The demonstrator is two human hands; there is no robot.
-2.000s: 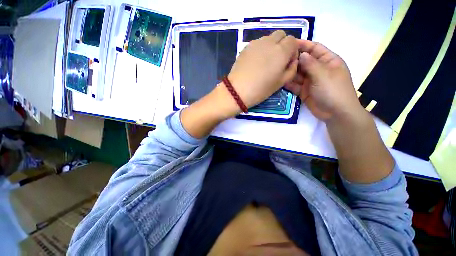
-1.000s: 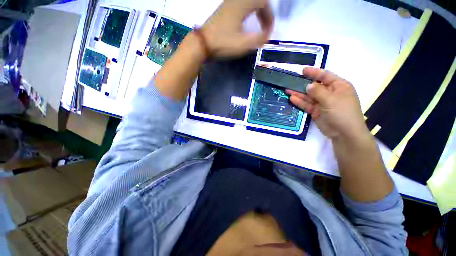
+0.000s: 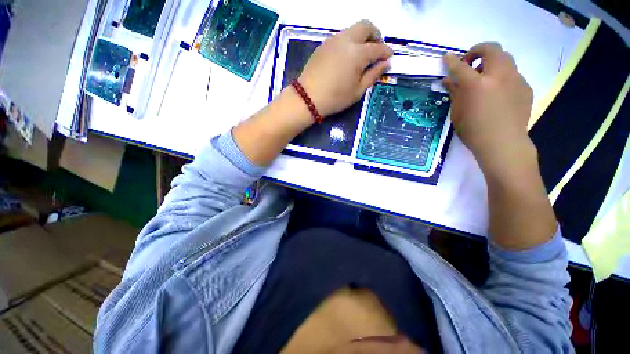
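Note:
A white calculator housing (image 3: 354,149) lies open on a flat black rectangle (image 3: 434,179) on the bench. Its left half holds a dark glossy panel (image 3: 319,138), its right half a green circuit board (image 3: 404,128). My left hand (image 3: 349,66) and my right hand (image 3: 487,93) pinch the two ends of a pale, silvery strip (image 3: 416,66). The strip lies across the slot above the board. Whether it touches the housing I cannot tell. My fingers hide its ends.
White frames with green boards lie at the left, one board (image 3: 236,36) nearest the housing. Large grey sheets (image 3: 38,59) stand far left. Black adhesive strips (image 3: 601,104) with pale yellow liner (image 3: 608,242) lie right. Brown cartons (image 3: 55,256) are below left.
My left hand has come down from above the dark panel to the strip's left end. My right hand has moved up with the strip, which looked dark before and now shows pale. The view has shifted.

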